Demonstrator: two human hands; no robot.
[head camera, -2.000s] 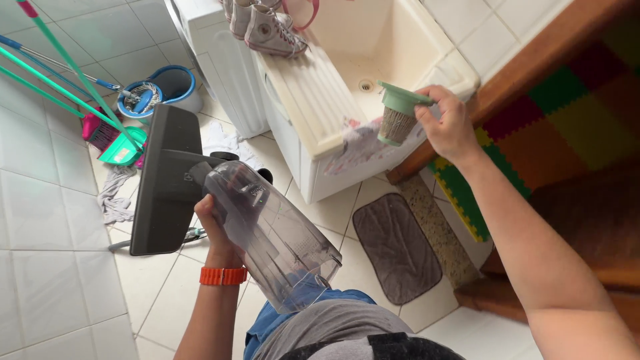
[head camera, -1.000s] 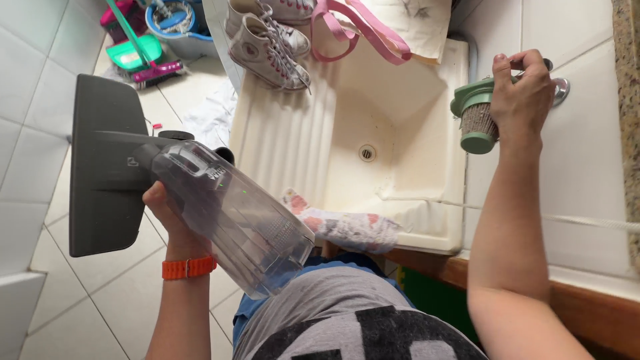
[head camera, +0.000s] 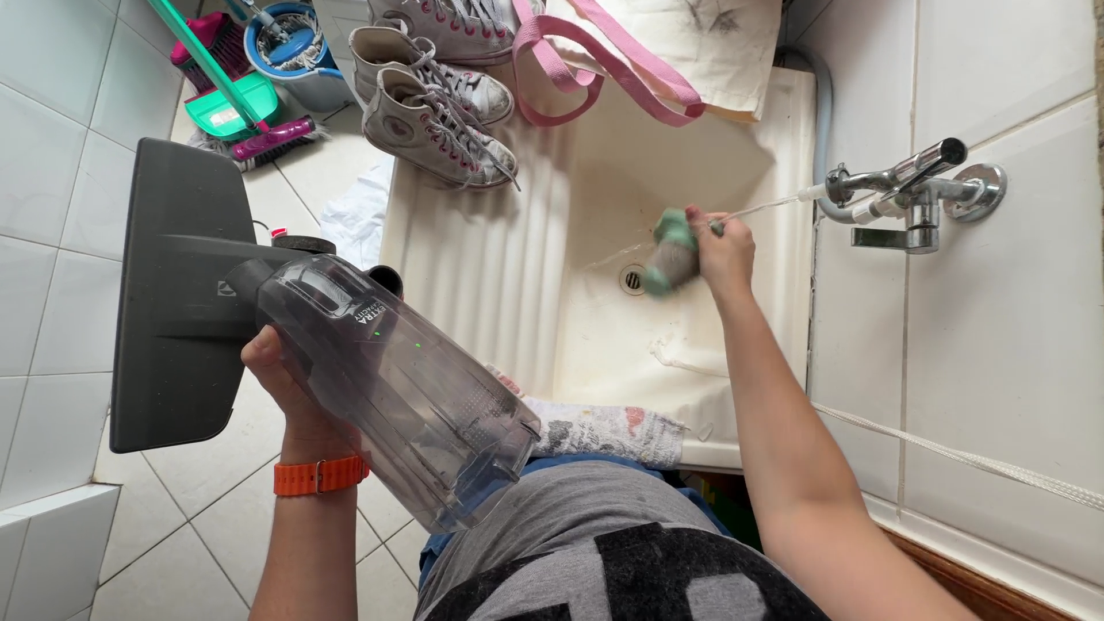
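My left hand (head camera: 280, 371), with an orange watch band at the wrist, holds a clear plastic vacuum dust container (head camera: 414, 379) joined to a dark gray vacuum floor nozzle (head camera: 177, 293). My right hand (head camera: 723, 250) grips a green vacuum filter (head camera: 673, 254) with a gray mesh part, blurred by motion, over the basin of a cream laundry sink (head camera: 595, 362) near its drain (head camera: 632, 279). A thin stream of water runs from the chrome wall tap (head camera: 923, 194) to the filter and my right fingers.
High-top sneakers (head camera: 435, 129) stand on the sink's ribbed side, beside a cloth bag (head camera: 681, 43) with pink straps. A patterned cloth (head camera: 604, 431) lies on the front rim. A broom (head camera: 272, 138), green dustpan (head camera: 233, 105) and blue mop bucket (head camera: 297, 60) are at the upper left.
My right hand has carried the filter from the wall side to over the basin, and water now runs onto it. My left hand still holds the container. The view has shifted toward the sink.
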